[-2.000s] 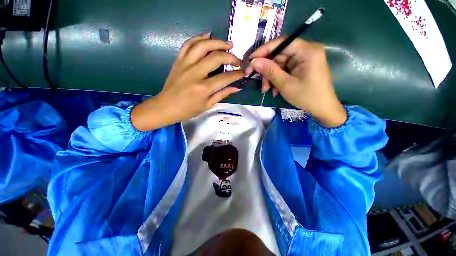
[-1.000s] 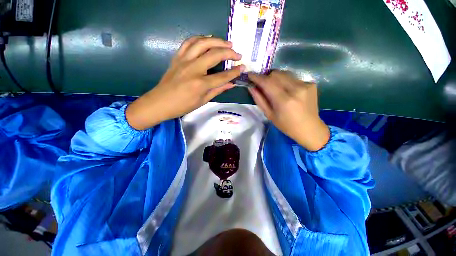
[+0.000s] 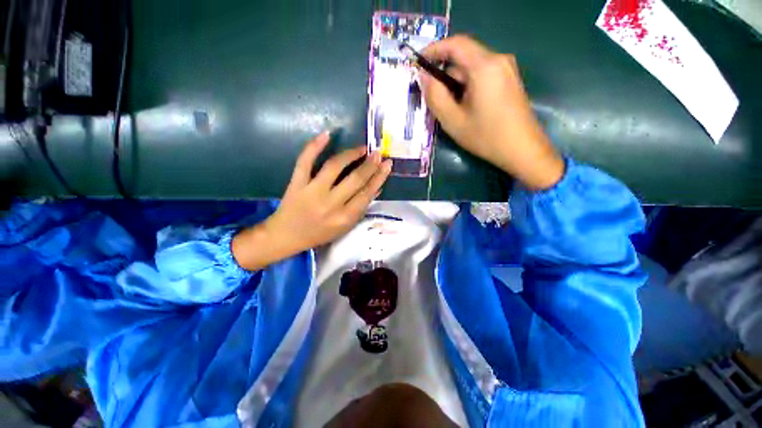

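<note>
The opened phone (image 3: 393, 100) lies on the dark green bench mat, its patterned circuit board end (image 3: 405, 29) away from me and the black bar (image 3: 407, 166) at its near end. My right hand (image 3: 480, 104) holds a thin dark pointed tool (image 3: 439, 73) like a pen, its tip over the circuit board end. Whether the tip touches is unclear. My left hand (image 3: 334, 192) rests its fingertips on the phone's lower left edge, fingers spread, beside a yellow strip (image 3: 386, 144).
A white backing sheet (image 3: 677, 71) with many red specks lies at the upper right. A black box (image 3: 63, 58) with a white label and cables (image 3: 122, 109) stands at the upper left. The green mat's near edge (image 3: 585, 203) runs in front of me.
The whole phone now shows. My right hand has moved from its near end to the far circuit board end, tool tip pointing there. My left fingers have moved to the near left edge.
</note>
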